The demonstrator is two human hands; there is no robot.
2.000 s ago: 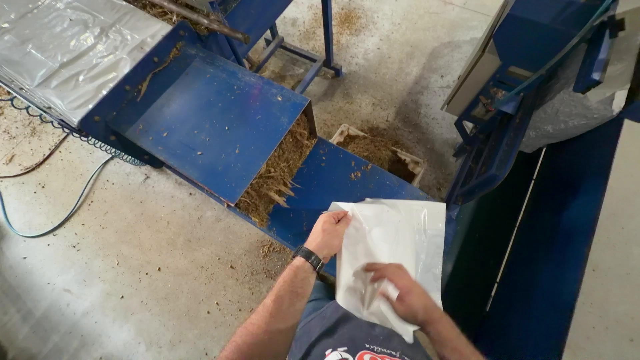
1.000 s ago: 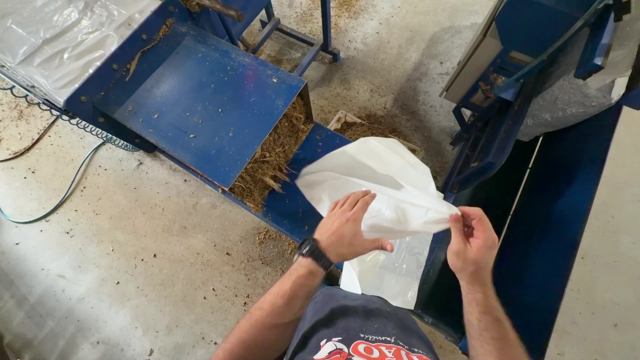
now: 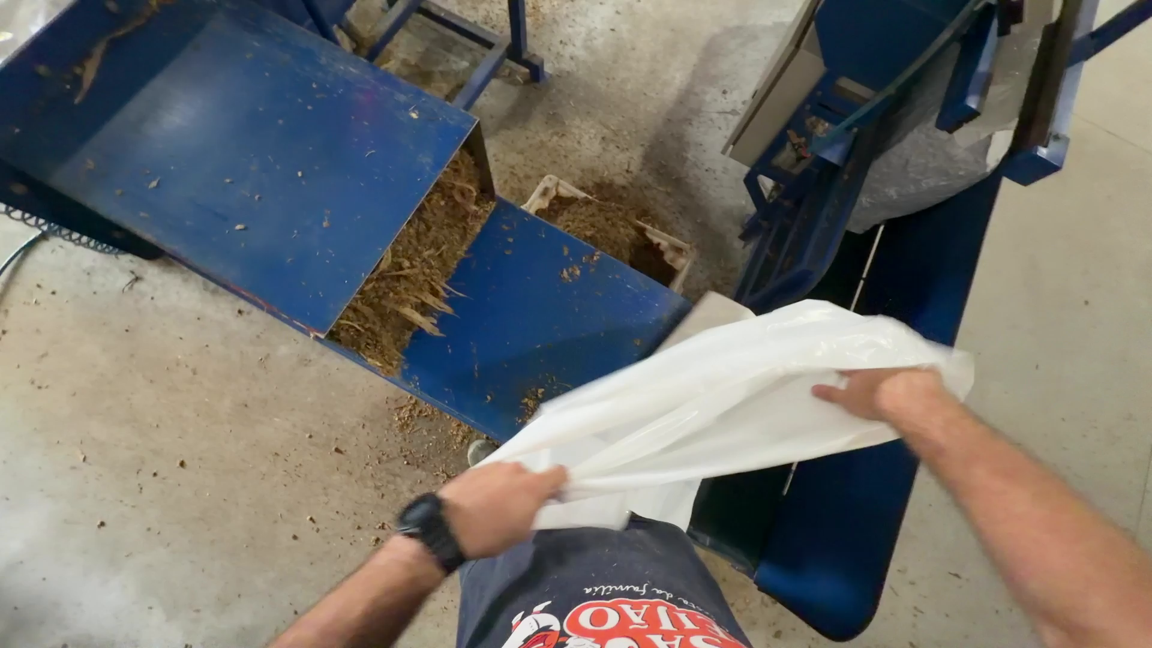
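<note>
A white plastic bag [image 3: 711, 414] is stretched wide between my two hands in front of my body. My left hand [image 3: 508, 504], with a black watch at the wrist, grips its lower left edge. At the bag's right end is my right hand [image 3: 886, 396]; its fingers go into the folds and are partly hidden. Beyond the bag, a blue metal chute [image 3: 549, 315] slopes beneath a blue cover, and brown fibrous plant matter [image 3: 414, 270] fills the chute's mouth.
Behind the chute, a pale crate [image 3: 688, 261] holds brown loose matter. A blue metal machine frame [image 3: 801, 243] stands at the right, with clear plastic film [image 3: 918, 171] in it and a long dark blue panel [image 3: 828, 540] below. Crumbs lie on the concrete floor [image 3: 225, 432].
My hands have moved apart, and the white bag, bunched between them before, is now drawn out wide. The view has shifted closer to the chute.
</note>
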